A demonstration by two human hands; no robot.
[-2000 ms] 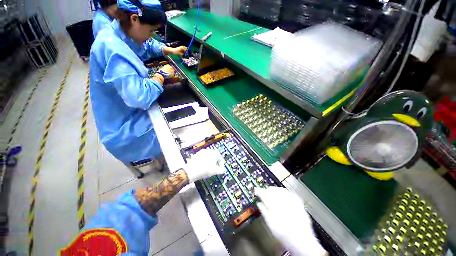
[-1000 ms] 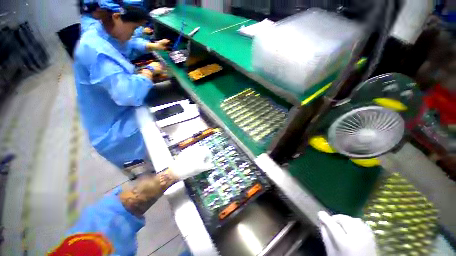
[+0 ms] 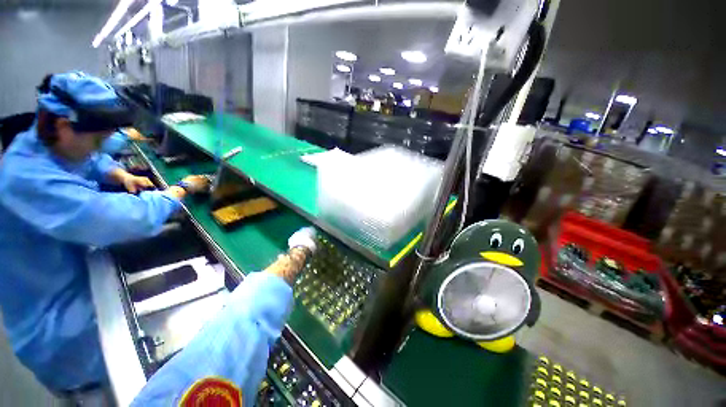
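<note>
My left hand [image 3: 302, 238], in a white glove, reaches over the far corner of a clear blister tray [image 3: 334, 286] with rows of yellow-silver parts, behind the line. Its fingers are too small and blurred to tell whether they hold a part. My left sleeve covers part of the line. Below it, part of a PCB panel in its black carrier [image 3: 298, 383] shows at the bottom edge. A second tray of yellow-silver parts [image 3: 569, 387] is cut off at the bottom right. My right hand is out of the picture.
A penguin-shaped fan [image 3: 484, 298] stands on the green mat at right. Stacked clear trays [image 3: 382, 195] sit on the upper shelf. A coworker [image 3: 72, 215] in blue works at left, near a small black tray of orange parts [image 3: 243, 211]. Red crates [image 3: 609, 250] stand behind.
The view has swung up and right. My left hand has moved from the PCB panel to the tray behind the line. My right hand, earlier by the right tray, has left the picture.
</note>
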